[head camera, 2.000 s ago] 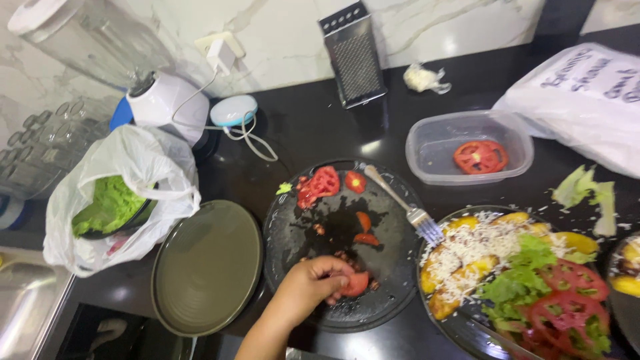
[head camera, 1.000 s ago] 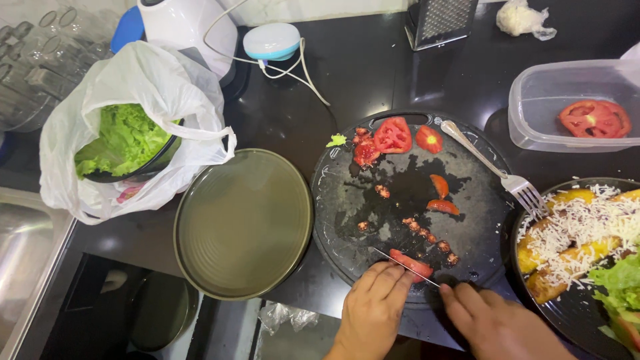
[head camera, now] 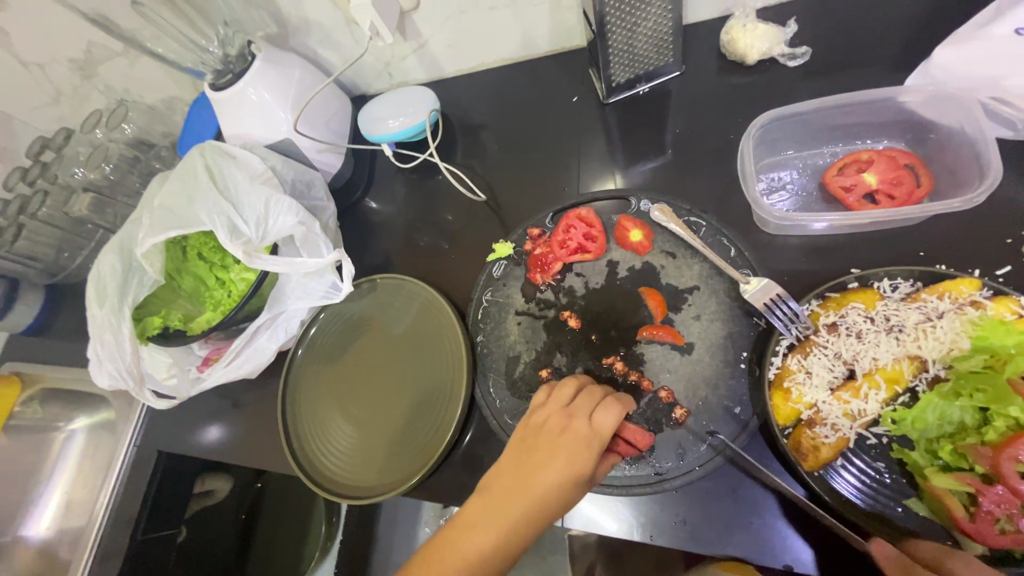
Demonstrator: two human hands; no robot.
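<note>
My left hand (head camera: 564, 428) holds a red piece of sausage (head camera: 632, 438) near the lower edge of a round dark cutting board (head camera: 704, 376). At the bottom right corner, my right hand (head camera: 920, 558), partly out of view, grips a table knife (head camera: 788, 490) whose blade tip reaches the board's edge. Several small cut pieces (head camera: 640, 380) lie beyond the left hand. Tomato slices (head camera: 579, 234) and two tomato wedges (head camera: 661, 334) rest on the board. A fork (head camera: 720, 264) lies across its rim, tines towards a black plate (head camera: 840, 500) of fried plantains (head camera: 848, 416), grated cheese, lettuce and tomato.
An empty green plate (head camera: 376, 392) is left of the board. Beyond it are a plastic bag (head camera: 308, 240) around a bowl of lettuce (head camera: 200, 280), and a blender base (head camera: 280, 104). A box grater (head camera: 638, 44) and a plastic container (head camera: 872, 220) stand farther back; a sink (head camera: 72, 448) is at left.
The right hand and knife have moved right, away from the red piece, where the blade was a second ago. The left hand still holds the piece.
</note>
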